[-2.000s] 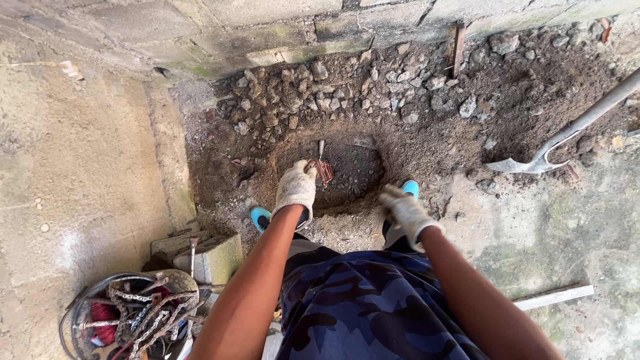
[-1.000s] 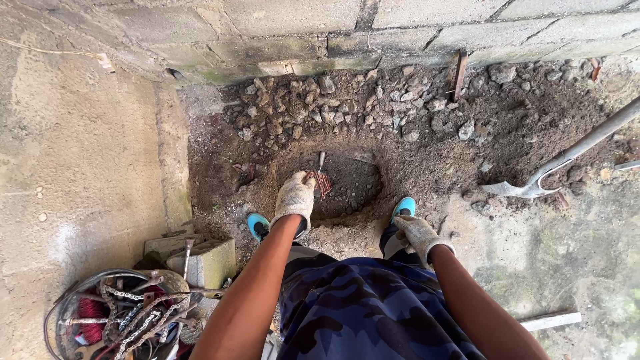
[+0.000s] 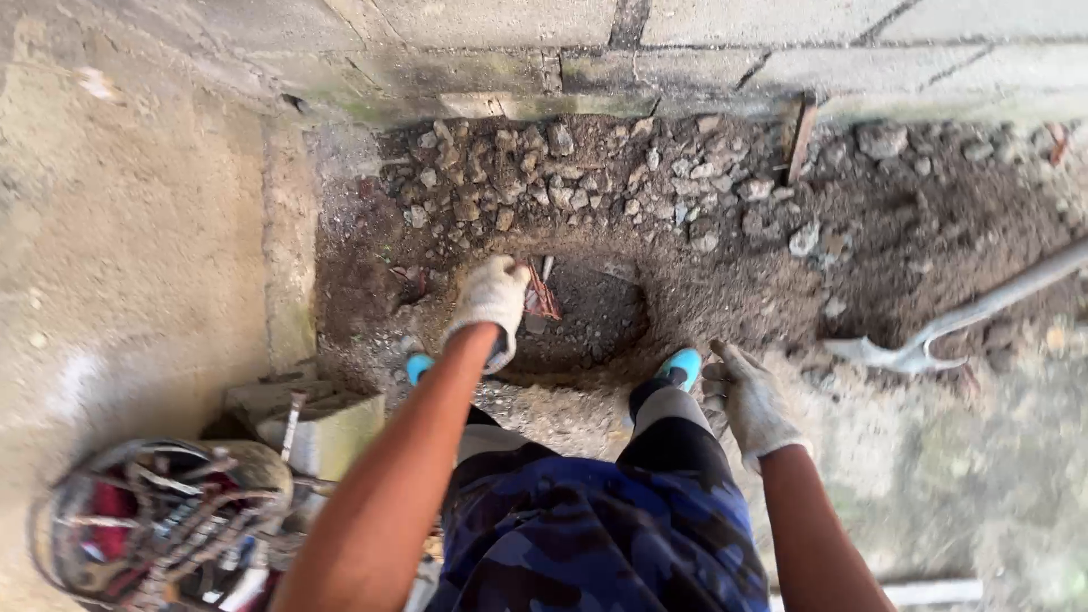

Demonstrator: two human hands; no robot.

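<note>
Over the left rim of a dug hole (image 3: 599, 319) in the soil, my left hand (image 3: 493, 297) in a whitish work glove grips a bundle of thin reddish-brown wires or rods (image 3: 541, 297), which hangs over the hole. A short pale tool or stick (image 3: 547, 268) shows just behind the bundle; whether it touches the bundle I cannot tell. My right hand (image 3: 750, 399), also gloved, is held with fingers apart beside my right knee, right of the hole, with nothing in it. My feet in turquoise shoes (image 3: 680, 367) stand at the hole's near edge.
A shovel (image 3: 914, 353) lies at the right on the soil. Rubble (image 3: 552, 174) lines the foot of the concrete block wall (image 3: 476, 72). An upright rusty strip (image 3: 800, 140) stands there. Lower left are concrete blocks (image 3: 340, 425) and a bucket (image 3: 64, 544) of ropes and tools.
My right hand has moved outward from my right leg, and its fingers have spread. My left hand still holds the reddish bundle over the hole.
</note>
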